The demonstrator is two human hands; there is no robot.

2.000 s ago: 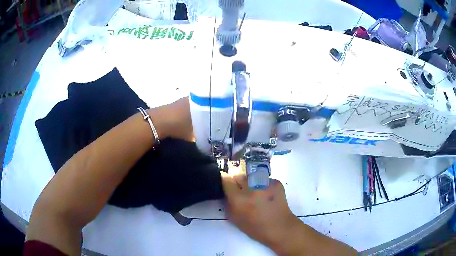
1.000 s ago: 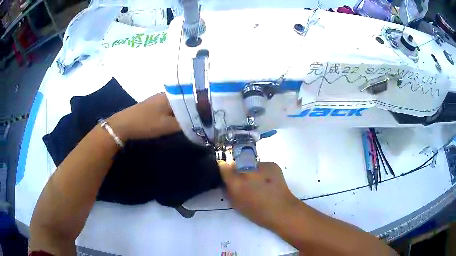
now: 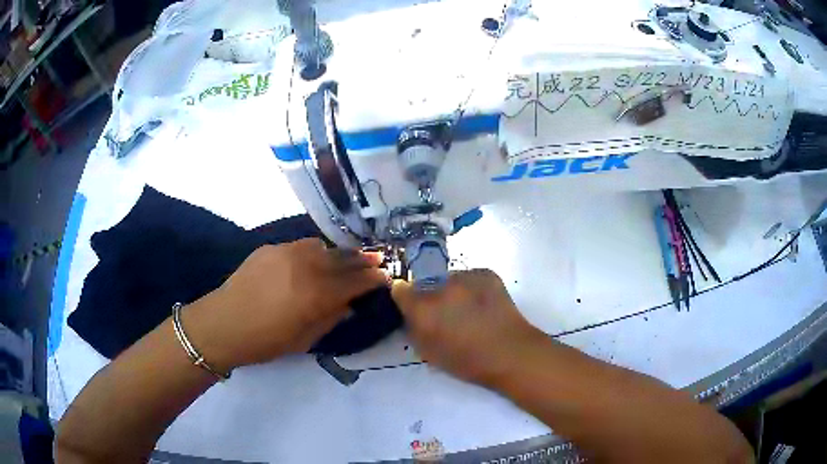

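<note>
A black cloth panel (image 3: 172, 263) lies left of the needle and runs under my left hand to the presser foot (image 3: 392, 257). My left hand (image 3: 290, 290), with a bracelet at the wrist, is on the cloth, its fingertips at the foot's left side. My right hand (image 3: 462, 322) is just right of and in front of the foot, fingertips at the cloth's right edge, partly behind the grey-blue round attachment (image 3: 427, 257). The white sewing machine (image 3: 471, 163) with blue "JACK" lettering stands over the work. The fingertips' exact hold is hidden.
Thin pink, blue and black sticks (image 3: 673, 254) lie right of the needle. A size note (image 3: 589, 113) is on the machine arm. A plastic bag with green print (image 3: 227, 86) is at the far left. Blue tape (image 3: 68, 272) marks the table's left edge.
My left hand has come from behind the machine head to the front left of the foot. The cloth has shifted and lies differently at left. My right hand stays near the foot.
</note>
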